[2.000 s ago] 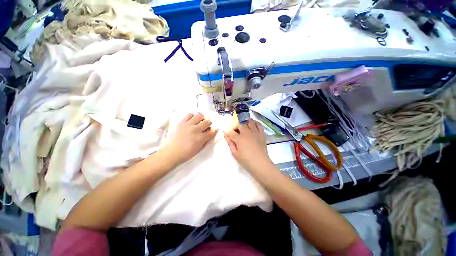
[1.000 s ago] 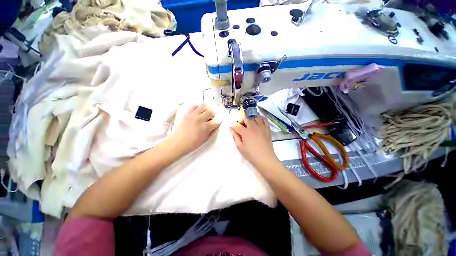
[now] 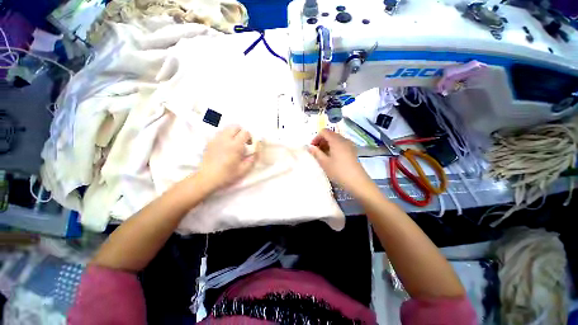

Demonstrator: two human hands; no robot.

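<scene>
Cream fabric (image 3: 171,127) lies heaped to the left of the needle and spreads under the presser foot (image 3: 320,106) of the white sewing machine (image 3: 418,47). My left hand (image 3: 227,155) grips a fold of the cream fabric left of and below the needle. My right hand (image 3: 336,155) has bent fingertips at the fabric's right edge, just below the presser foot; whether they pinch it is hard to tell. A small black square (image 3: 212,117) lies on the fabric. The needle tip is lost in glare.
Shears with red and orange loops (image 3: 418,178) lie right of my right hand. A beige bundle of strips (image 3: 532,159) hangs at the right. White cords (image 3: 244,266) lie by my lap. A ruler strip (image 3: 475,193) runs along the table edge. Beige cloth (image 3: 529,273) is lower right.
The view has shifted, so machine and fabric sit higher and further right. My left hand has drawn away from the needle, gathering a fold. My hands are further apart.
</scene>
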